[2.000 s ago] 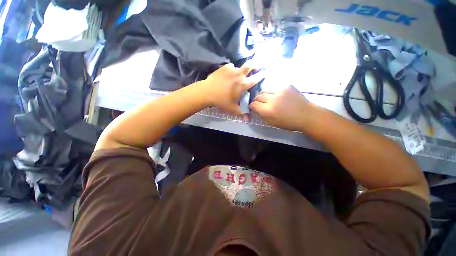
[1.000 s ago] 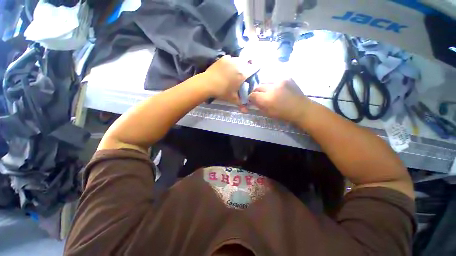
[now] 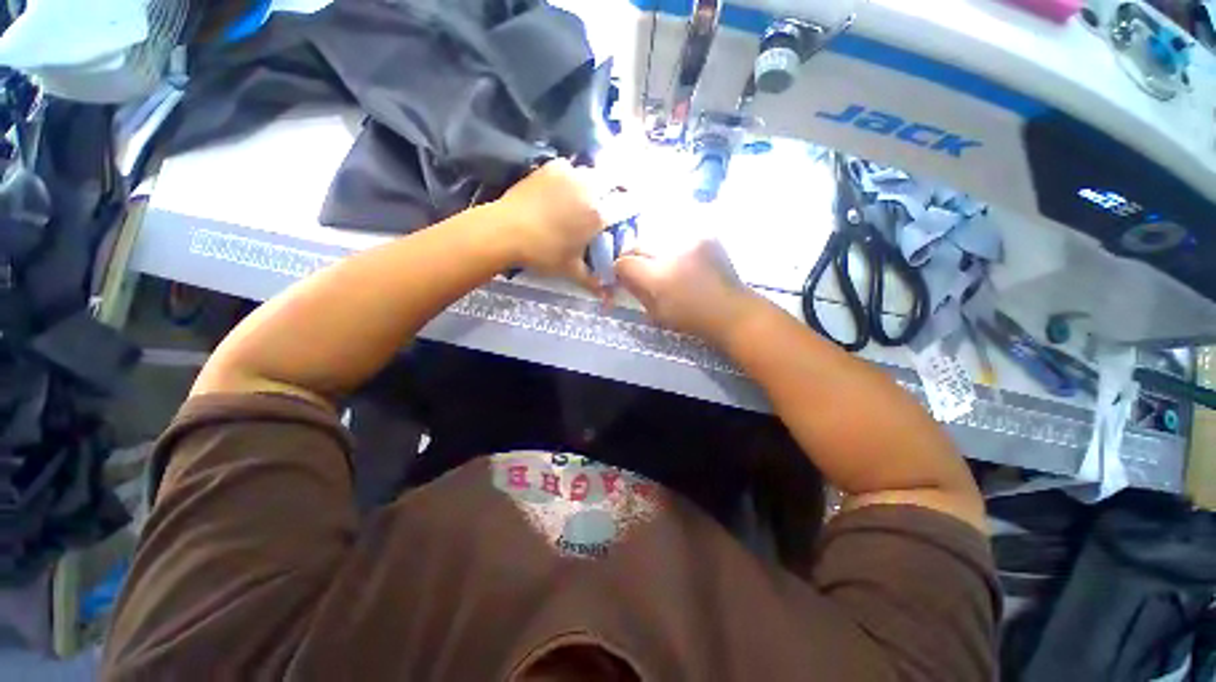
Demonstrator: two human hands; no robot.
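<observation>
A dark grey garment piece (image 3: 440,113) lies crumpled on the table left of the needle area, its right end running to my hands. My left hand (image 3: 558,224) and my right hand (image 3: 687,283) meet close together in front of the needle area. Between their fingers they pinch a narrow grey fabric edge (image 3: 604,256). The white sewing machine (image 3: 907,113) with "JACK" lettering crosses the top right. Bright glare hides the presser foot and part of my fingertips.
Black scissors (image 3: 867,273) lie right of my right hand. Pale blue-grey scraps (image 3: 950,240), a white label (image 3: 944,382) and small tools (image 3: 1034,357) lie further right. A dark grey pile (image 3: 60,400) is at far left, a white bundle (image 3: 94,47) above it. A printed ruler (image 3: 560,324) runs along the front edge.
The view has shifted right, showing more of the machine and the table's right end. My hands stay close together on the fabric edge, with little visible change in grip.
</observation>
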